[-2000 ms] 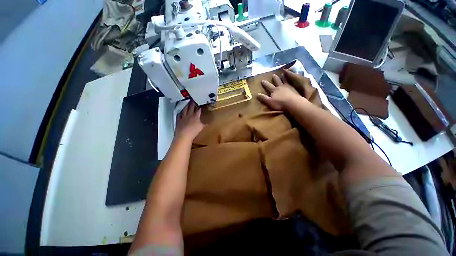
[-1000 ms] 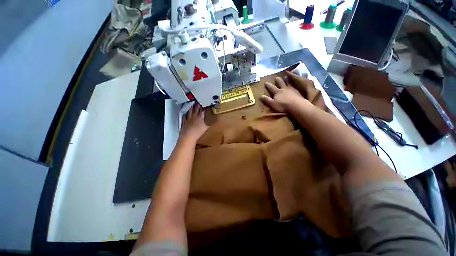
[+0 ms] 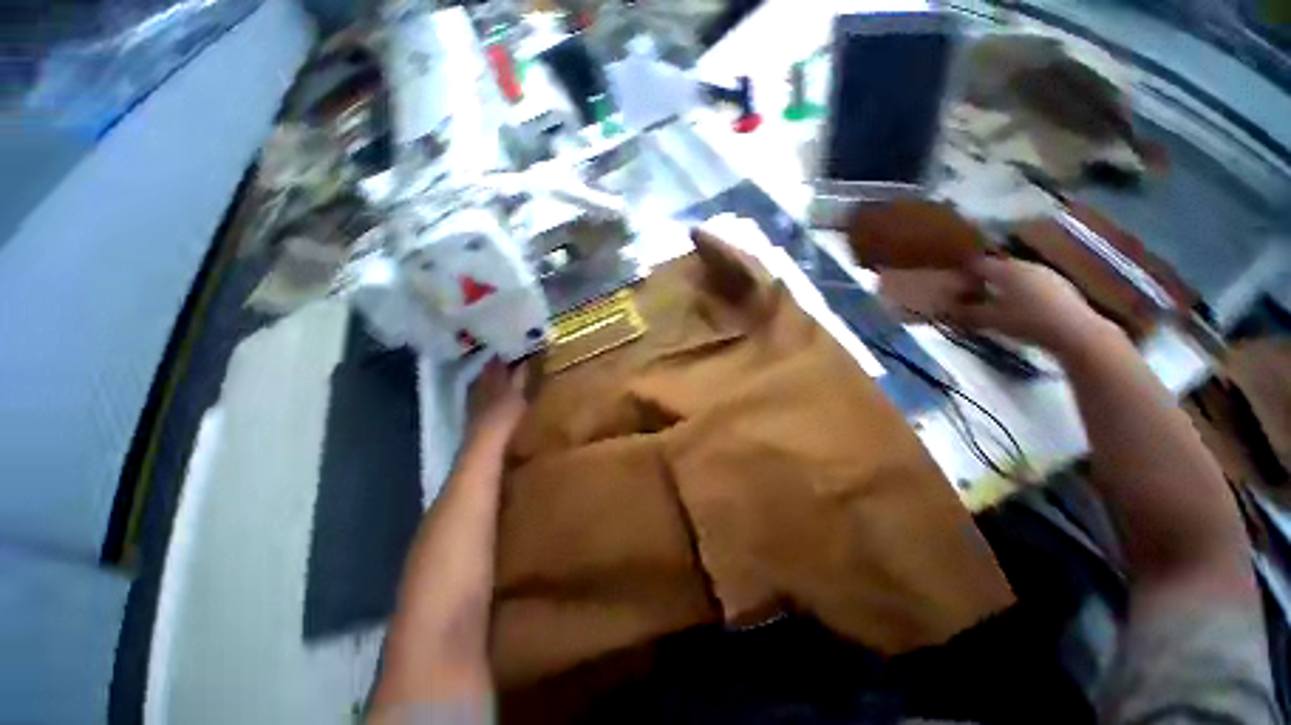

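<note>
The large brown panel (image 3: 793, 467) lies over the machine bed and hangs down towards my lap. The yellow-gold clamp frame (image 3: 596, 332) rests on its upper part, beside the white sewing machine head (image 3: 474, 290). My left hand (image 3: 496, 402) lies on the panel's left edge below the head; its fingers are blurred and partly hidden. My right hand (image 3: 1022, 298) is off the panel, at the small brown pieces (image 3: 913, 237) right of the machine. Its fingers touch the right edge of the lower piece; blur hides whether they grip it.
A dark screen (image 3: 888, 106) stands behind the small pieces. A long dark-brown stack (image 3: 1104, 262) lies to their right. A black cable (image 3: 977, 411) loops on the white table. Thread cones (image 3: 746, 113) stand at the back. A black mat (image 3: 365, 496) lies left of the panel.
My right hand has left the panel and moved right to the small brown pieces. My left hand stays beside the machine head. The view has shifted to the right and is blurred.
</note>
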